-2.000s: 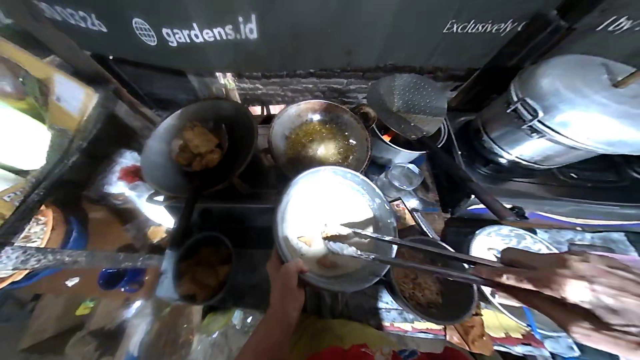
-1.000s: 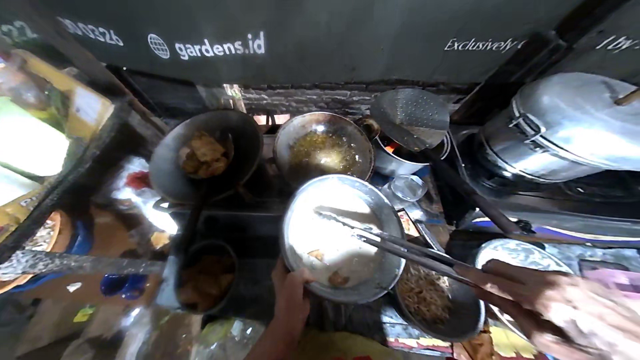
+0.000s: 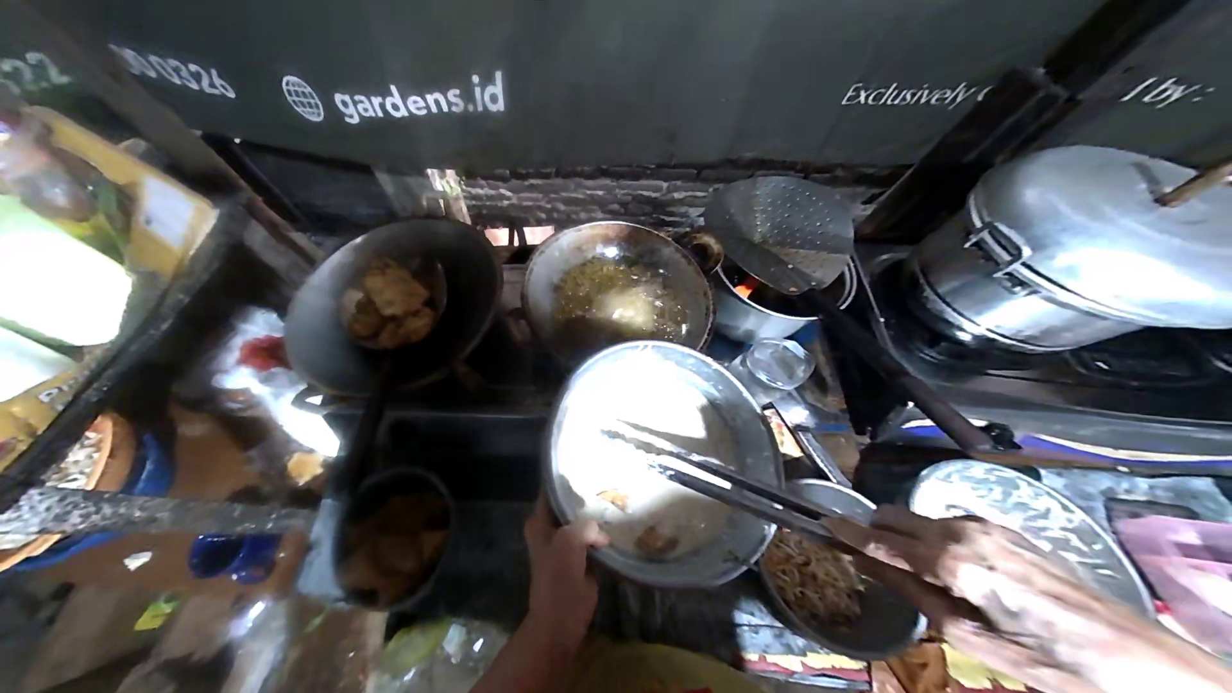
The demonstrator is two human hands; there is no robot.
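Note:
My left hand (image 3: 563,563) grips the lower left rim of a metal basin (image 3: 760,452) of pale batter, with its thumb over the edge. Two brownish pieces (image 3: 656,541) lie in the batter's lower part. My right hand (image 3: 962,568) holds metal tongs (image 3: 741,486), whose tips reach into the batter near the basin's middle. Just behind the basin, a wok of oil (image 3: 621,294) has a pale lump in it. Below my right hand is a bowl of bean sprouts (image 3: 818,582), partly hidden by the hand and tongs.
At the left, a dark wok (image 3: 318,318) holds a strainer with fried pieces (image 3: 390,303); a pot of brown food (image 3: 395,539) stands below. A perforated skimmer (image 3: 784,226) rests over a pot with flame visible (image 3: 760,313). A large lidded pot (image 3: 1068,250) stands right, a whitish basin (image 3: 1030,529) before it.
The tongs' tips have moved from the pale pieces at the basin's lower left up into the batter. Two brownish pieces now show apart from the tips. My left hand stays at the rim.

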